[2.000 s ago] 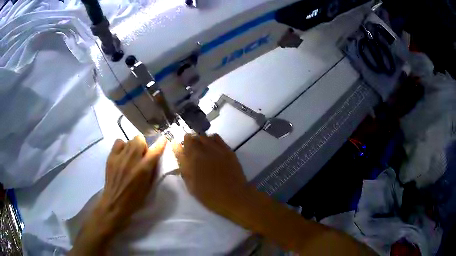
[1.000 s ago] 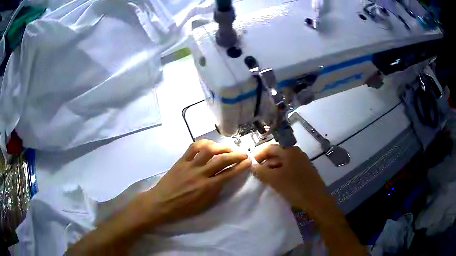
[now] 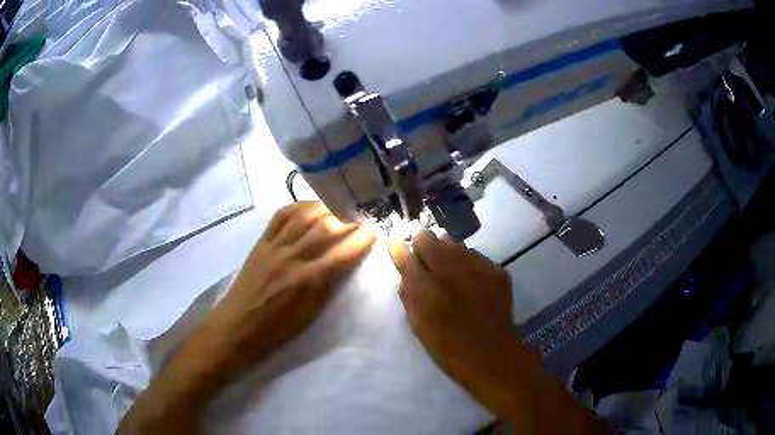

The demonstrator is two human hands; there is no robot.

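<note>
A white garment piece point(image 3: 357, 365) lies under and between my hands, its top end at the needle area of the white sewing machine point(image 3: 340, 140). My left hand point(image 3: 293, 272) lies on the cloth left of the needle, fingertips at the presser foot. My right hand point(image 3: 455, 297) pinches the cloth edge just right of it, thumb and fingers together. Glare and my fingers hide the exact edge and the presser foot. The needle bar point(image 3: 408, 183) stands above my fingertips.
A large white cloth heap point(image 3: 136, 144) lies left of the machine, with a green part point(image 3: 21, 64) and a red part point(image 3: 25, 274) at its left. A jointed metal guide point(image 3: 544, 208) lies right of the needle. Dark scissors point(image 3: 739, 119) lie at the right end. A printed scale point(image 3: 629, 272) runs along the front.
Since one second ago, the view has shifted. My hands have moved up closer to the presser foot, with the cloth edge between them. My left fingers now reach beside the foot.
</note>
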